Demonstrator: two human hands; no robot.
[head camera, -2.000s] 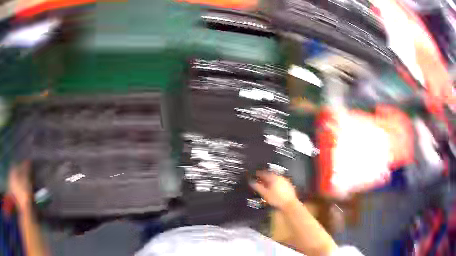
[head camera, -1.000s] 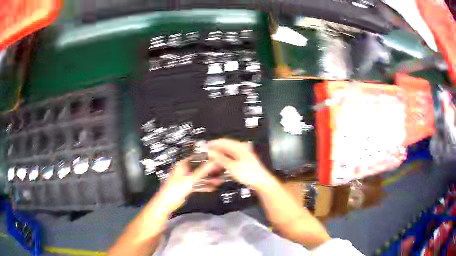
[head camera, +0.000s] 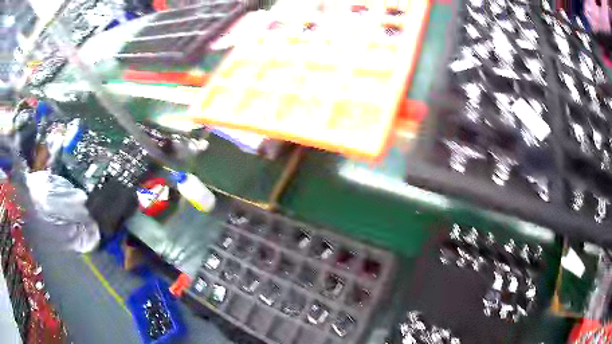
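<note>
Neither of my hands is in the picture. The black compartment tray (head camera: 282, 263) lies on the green bench at the lower middle, tilted in view. Small dark glossy square units (head camera: 318, 313) sit in many of its pockets, and several front pockets look bare. The black clip tray (head camera: 439, 285) lies to its right, cut off by the lower edge. Shiny silver clips (head camera: 419, 330) lie in a pile at its lower left. More clipped pieces (head camera: 510, 295) stand in groups towards its back and right side.
A bright orange-rimmed tray (head camera: 385, 143) and a large black tray of silver pieces (head camera: 429, 168) are on the raised shelf. A squeeze bottle (head camera: 194, 191) and small red container (head camera: 153, 196) stand left. A blue bin (head camera: 144, 295) is on the floor. A person in white (head camera: 57, 198) sits far left.
The view has swung left and up. Both my hands, which were together over the clip tray, are out of the picture. The shelf trays, squeeze bottle and blue bin now show.
</note>
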